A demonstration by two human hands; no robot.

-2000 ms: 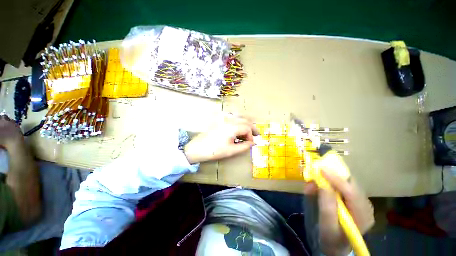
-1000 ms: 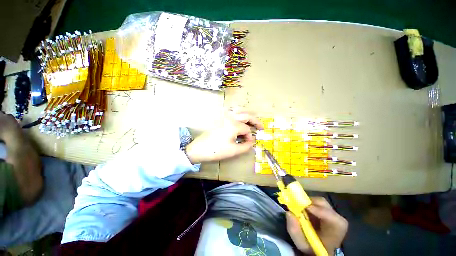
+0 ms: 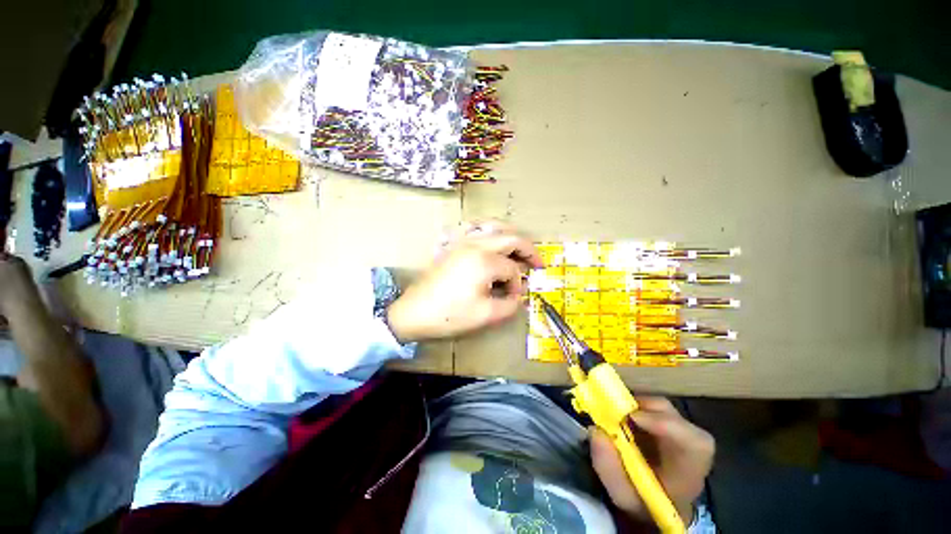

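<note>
A yellow-orange circuit board panel [image 3: 600, 313] lies flat on the cardboard. Several connector leads [image 3: 713, 304] stick out from its right edge, with tiny white plugs at their ends. My right hand [image 3: 659, 451] is closed around the yellow handle of the soldering iron [image 3: 610, 402]. The iron's dark tip is at the panel's left edge, close to my left fingertips. My left hand [image 3: 467, 287] is at the panel's upper left edge with thumb and fingers curled together. Whether a lead is between its fingertips is too small to tell.
A clear plastic bag of leads [image 3: 391, 110] lies beyond my left hand. A stack of finished panels [image 3: 146, 183] and a spare panel [image 3: 248, 156] are at the far left. A black stand [image 3: 863, 123] is at the far right. A person's arm [image 3: 52, 365] shows at the left edge.
The iron has moved from the panel's right side to its left edge, beside my left fingertips. The wired right edge is now uncovered. My left hand has stayed nearly in place.
</note>
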